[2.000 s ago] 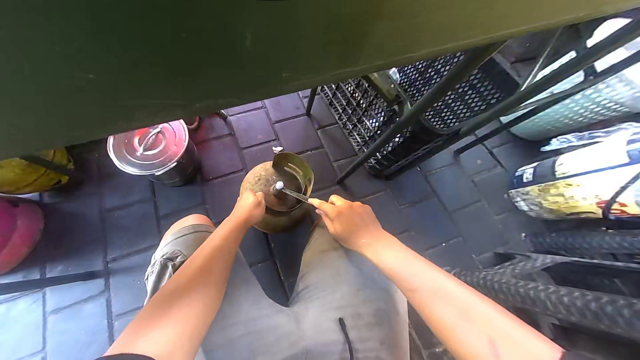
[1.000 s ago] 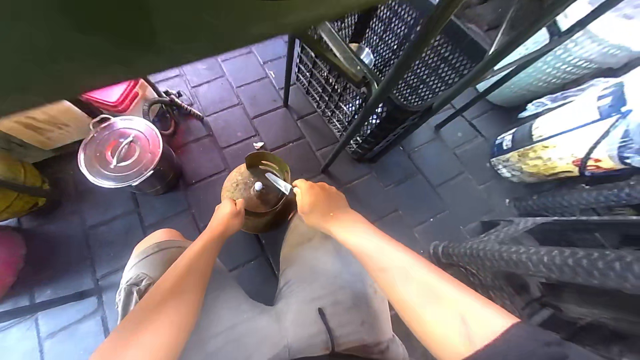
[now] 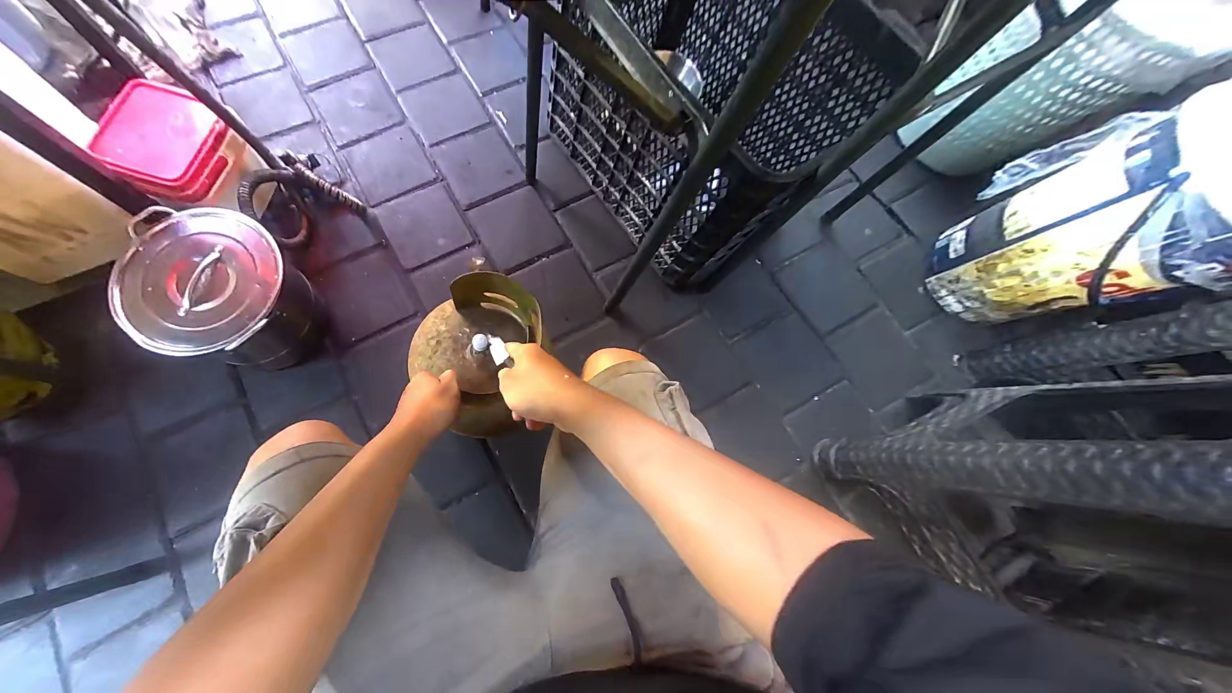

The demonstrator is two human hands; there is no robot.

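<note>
A small, rusty metal gas cylinder (image 3: 435, 339) stands on the paving between my knees. A curved, slotted metal collar (image 3: 523, 300) rises around part of its top, with a pale round valve part (image 3: 480, 342) inside. My left hand (image 3: 428, 401) grips the near left edge of the cylinder's top. A short, light-coloured metal tool (image 3: 498, 350) is held in my right hand (image 3: 535, 383), its tip beside the valve part. My fingers hide the tool's rear part, so its exact kind cannot be told.
A lidded metal pot (image 3: 197, 281) and a pink-lidded tub (image 3: 159, 140) are at left, near a coiled hose (image 3: 269, 207). Black plastic crates (image 3: 616, 159) sit under metal frame legs (image 3: 674, 207). On the right are a printed sack (image 3: 1049, 241), a pale perforated basket (image 3: 1049, 96) and ridged black bars (image 3: 982, 474).
The view has shifted, and the dark green surface across the top is gone from it. Both hands have stayed at the cylinder, the right one still with the tool by the valve part.
</note>
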